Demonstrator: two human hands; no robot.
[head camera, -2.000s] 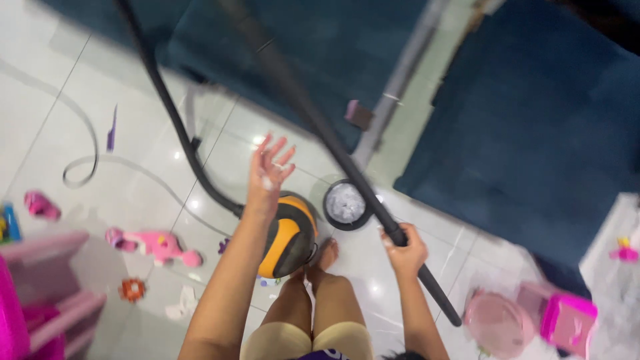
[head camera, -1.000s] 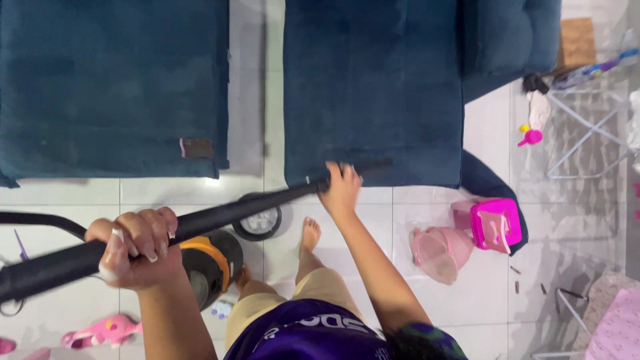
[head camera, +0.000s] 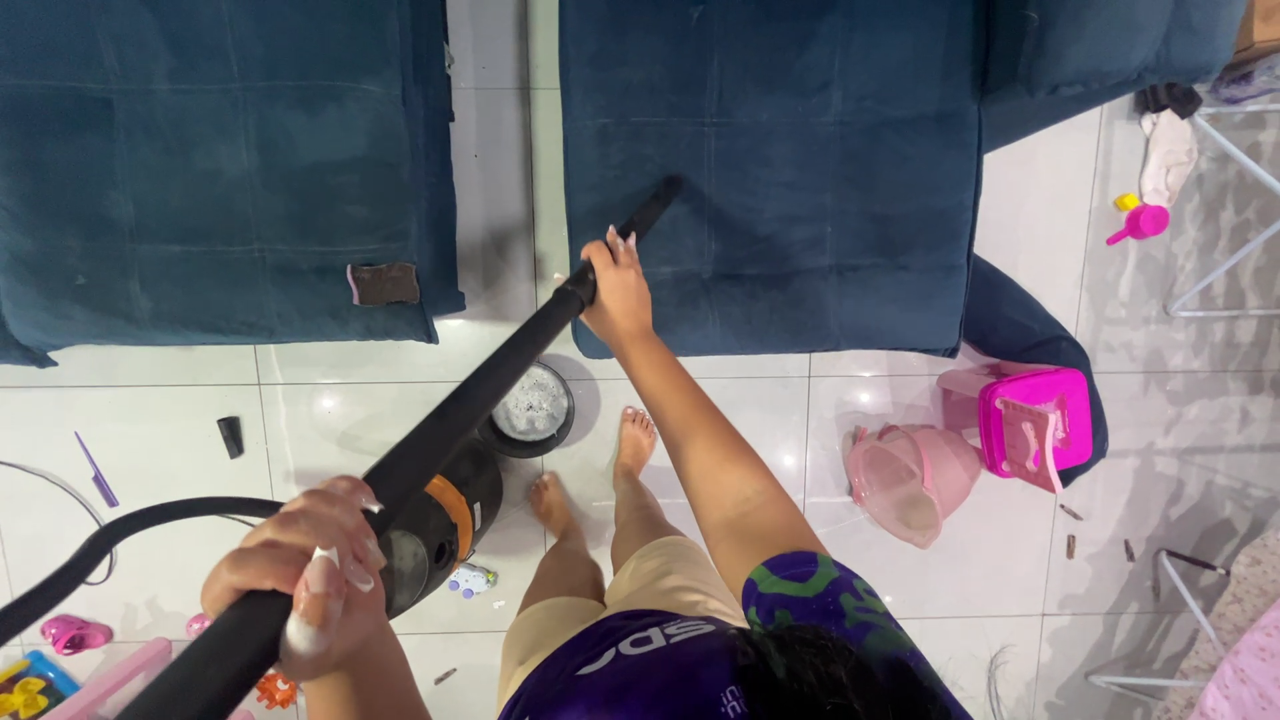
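My left hand (head camera: 310, 570) grips the thick near part of a black vacuum cleaner tube (head camera: 480, 400), low on the left. Farther along the same tube, my right hand (head camera: 615, 285) is closed around it just beyond a joint. The tube's far end rests on or hangs just over the blue sofa seat (head camera: 800, 240). An orange and black canister vacuum (head camera: 450, 520) stands partly behind the tube, left of my feet. Beside it on the floor is a round black container (head camera: 532, 408) with greyish contents. A black hose (head camera: 130, 520) curves off to the left.
A second blue sofa section (head camera: 220, 180) carries a small brown cloth piece (head camera: 385, 284). Right of my feet are a pink bucket (head camera: 905, 485) and a magenta-lidded box (head camera: 1040, 420). Toys, a purple comb (head camera: 97, 470) and a small black nozzle (head camera: 231, 437) lie left. White metal racks (head camera: 1225, 250) stand right.
Two seconds ago my left hand was off the tube with fingers spread; since one second ago it holds it. My right hand has stayed on the tube, whose far end now points over the right seat.
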